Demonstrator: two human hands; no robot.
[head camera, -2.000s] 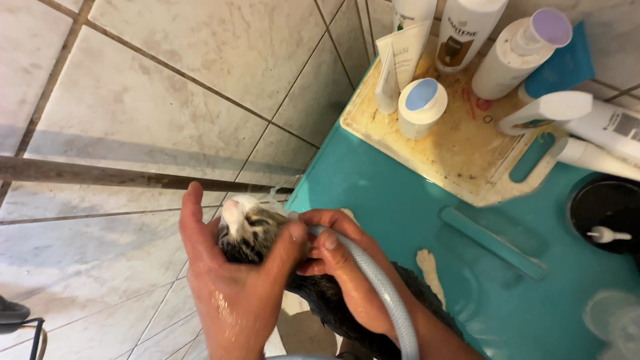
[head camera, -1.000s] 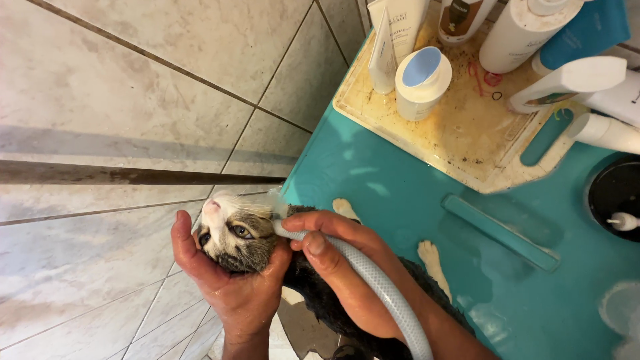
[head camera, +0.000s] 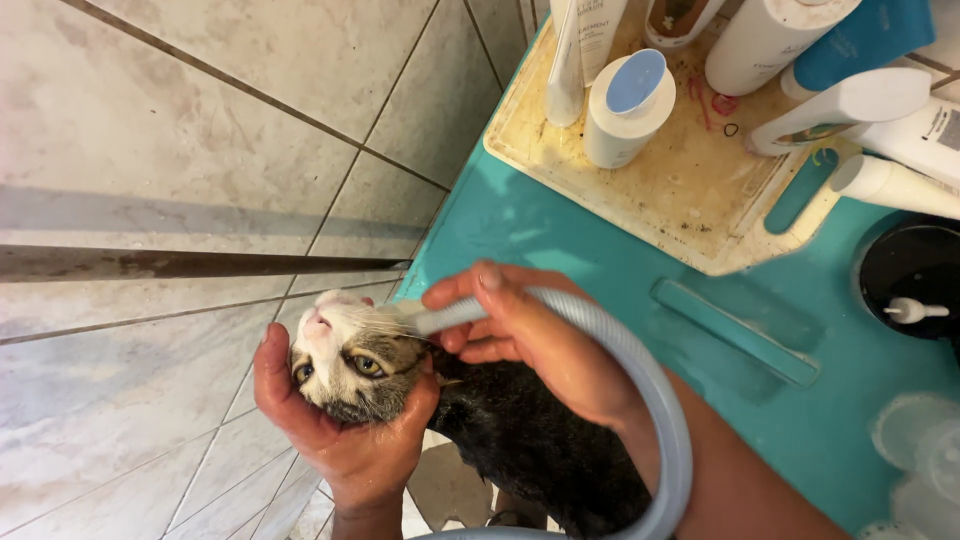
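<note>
A wet tabby-and-white cat (head camera: 525, 442) stands at the edge of a teal surface, its face tipped up toward the left. My left hand (head camera: 360, 442) cups the cat's head from below, fingers and thumb on either side. In my right hand (head camera: 540, 337) is a light grey ribbed hose (head camera: 637, 352), held near its end between thumb and fingers. The hose end lies beside the cat's cheek and neck, with water coming out. From there the hose curves over my right wrist and down to the bottom edge. The cat's legs are mostly hidden.
A stained cream tray (head camera: 675, 217) with a handle hole holds several toiletry bottles, including a white bottle with a blue cap (head camera: 626, 112). A black round dish (head camera: 911, 277) is at the right on the teal surface (head camera: 592, 240). A metal rail (head camera: 187, 264) runs along the tiled wall (head camera: 247, 60).
Since two seconds ago, the cat's face has turned more into view, with my left hand moving beneath its head. My right hand's fingers have spread somewhat around the hose.
</note>
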